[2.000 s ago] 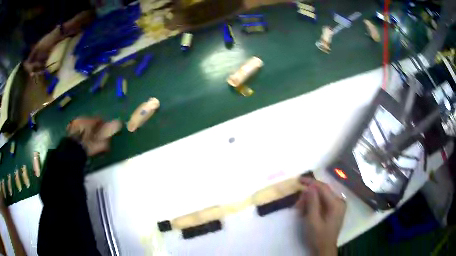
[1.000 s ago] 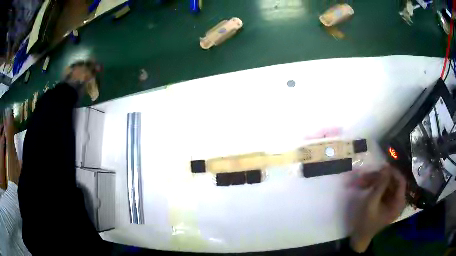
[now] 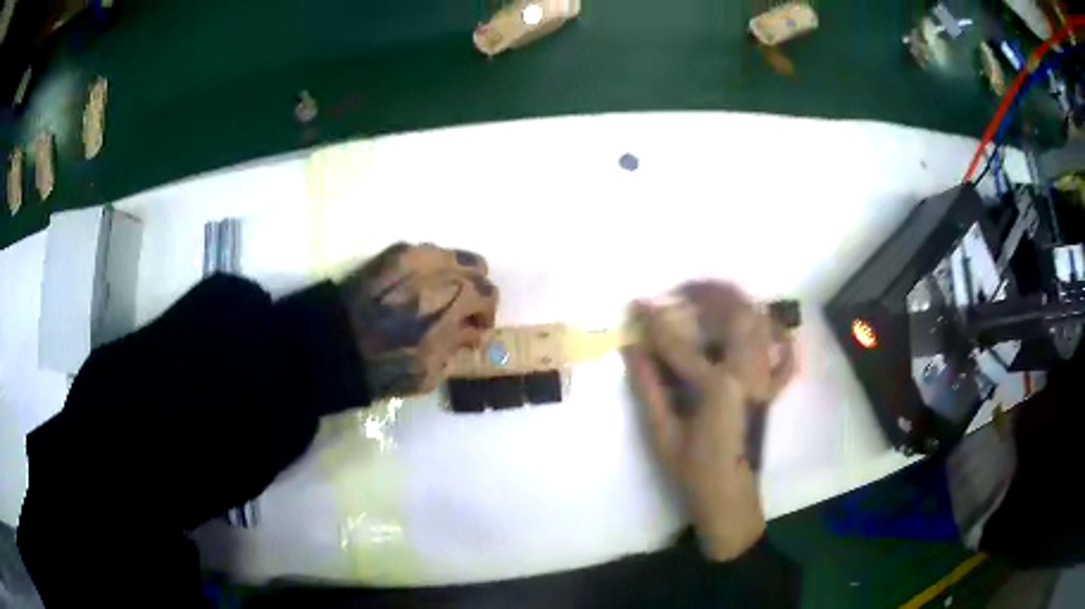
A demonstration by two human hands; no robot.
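A tan housing lies on the left work spot, above a row of black stop blocks, with a small silver-grey disc on it. My left hand has its fingers closed on the housing's left end and hides that end. My right hand is blurred over the right work spot, fingers bent. It covers most of that spot, and what lies under or between its fingers cannot be told. A pale yellowish strip runs between the two spots.
A stray disc lies on the white top. The black dispenser with its glowing switch stands at right. Metal rails and a white box are at left. Tan housings lie on the green belt beyond. A sleeve shows at lower right.
My left hand has come from over the belt to the left work spot, where a housing with a disc now shows. My right hand has moved left over the right spot.
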